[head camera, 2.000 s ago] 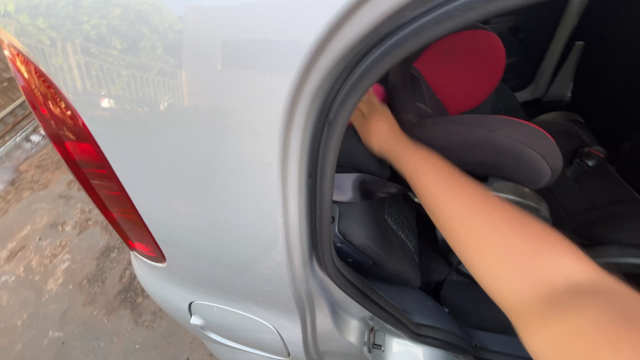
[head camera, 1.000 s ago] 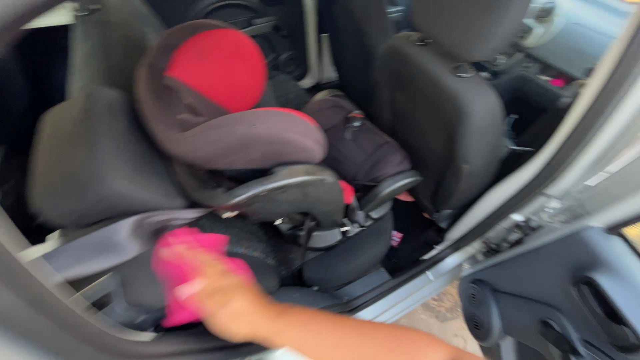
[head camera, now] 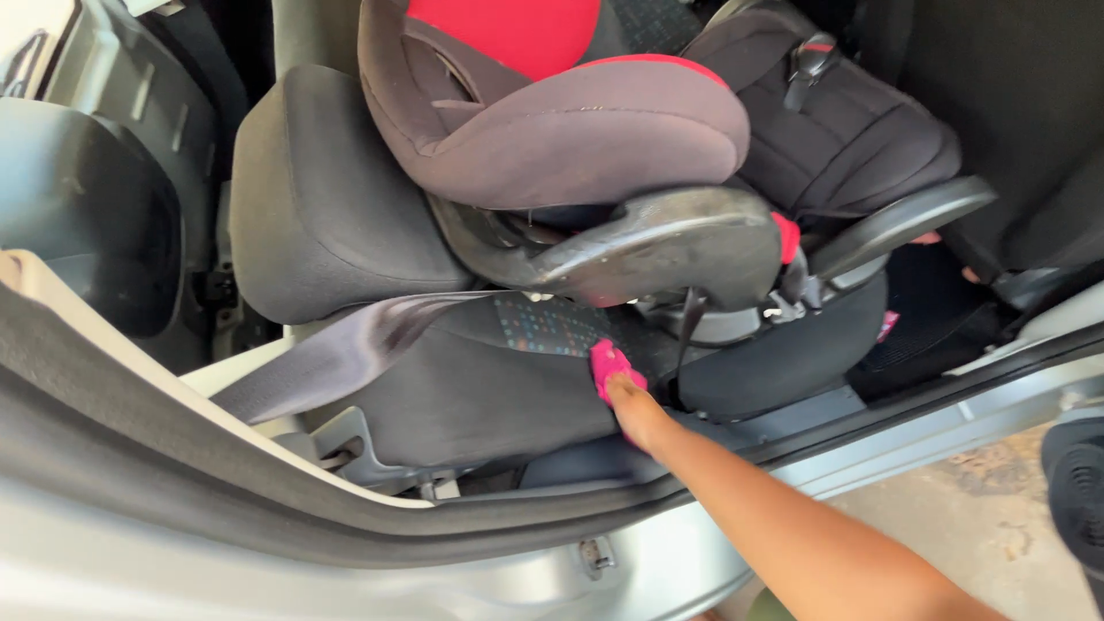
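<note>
My right hand (head camera: 634, 410) reaches in from the lower right and is closed on a bright pink cloth (head camera: 609, 366). The cloth touches the dark fabric of the car's rear seat cushion (head camera: 492, 388), near its patterned panel. Just above the hand stands a grey and red child car seat (head camera: 595, 155) with a black plastic base. A grey seat belt (head camera: 345, 362) runs across the seat to the left of the hand. My left hand is not in view.
The door opening's rubber seal (head camera: 414, 539) and metal sill curve below the seat, with a striker latch (head camera: 595, 555) on the body. A seat backrest (head camera: 319, 198) rises at left. Part of the open door (head camera: 1074, 492) shows at far right.
My right hand, at the upper part of the rear seat two seconds ago, is now down on the cushion with the pink cloth. The view has swung and moved closer to the seat.
</note>
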